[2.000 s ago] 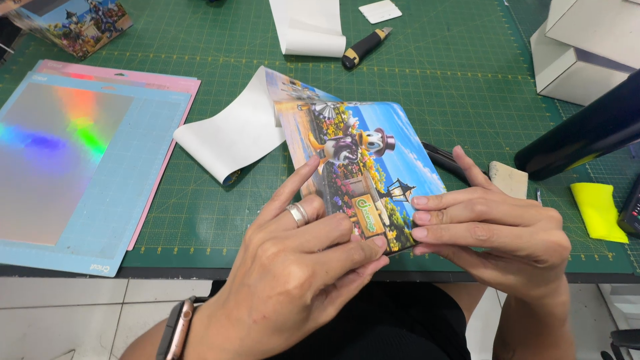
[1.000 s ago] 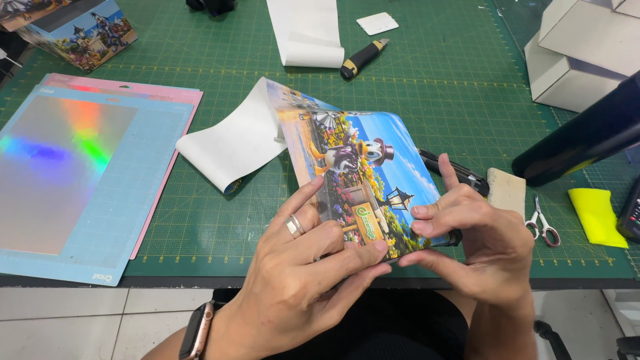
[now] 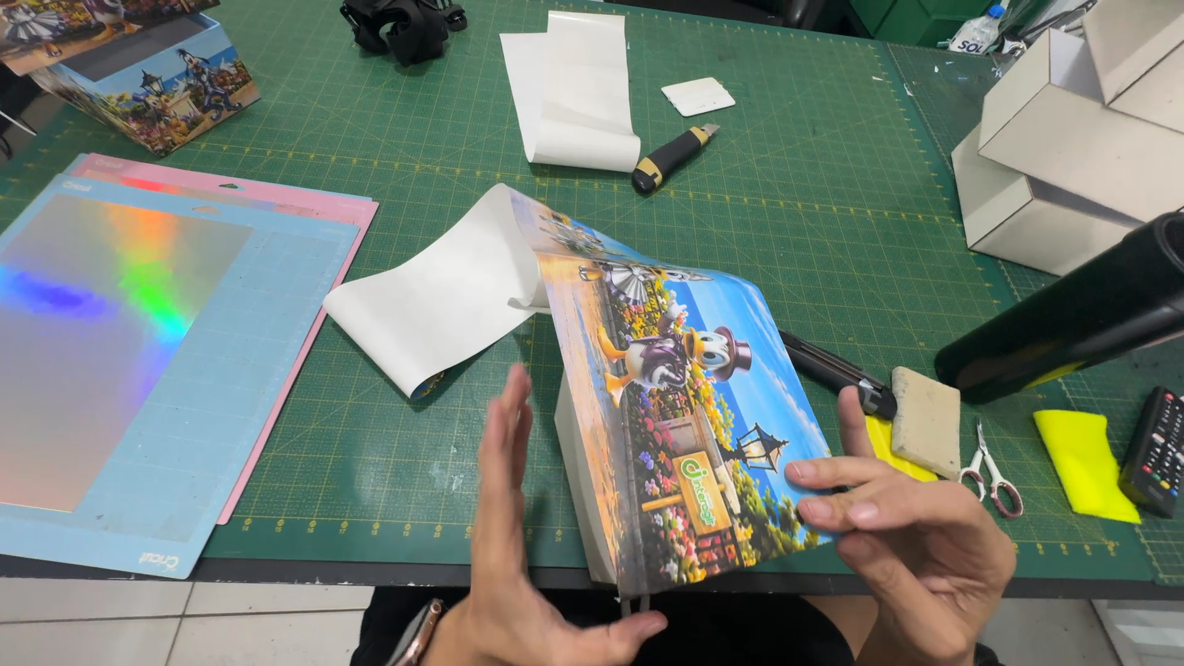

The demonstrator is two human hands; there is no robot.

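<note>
A white box (image 3: 581, 481) stands at the mat's near edge, with a printed adhesive sheet (image 3: 666, 388) showing a cartoon duck and flowers over its upper face. Beyond the box, the sheet's far part curls away with its white backing (image 3: 435, 287) lifted off the mat. My left hand (image 3: 536, 555) is at the left of the box, palm upright and fingers spread, its thumb near the sheet's bottom corner; whether the thumb touches is unclear. At the sheet's lower right edge, my right hand (image 3: 906, 536) holds the edge between thumb and fingers.
Cricut mats (image 3: 277, 268) with a holographic sheet lie left. Beyond are a backing strip (image 3: 587, 92), a utility knife (image 3: 675, 157) and a printed box (image 3: 176, 92). Right are a black cutter (image 3: 837, 370), a beige block (image 3: 927, 421), scissors (image 3: 992, 476), yellow cloth (image 3: 1087, 462), a black cylinder (image 3: 1064, 305) and white boxes (image 3: 1054, 157).
My left hand has come off the sheet's printed face and moved to the left side of the box, its fingers now raised. My right hand remains at the lower right edge.
</note>
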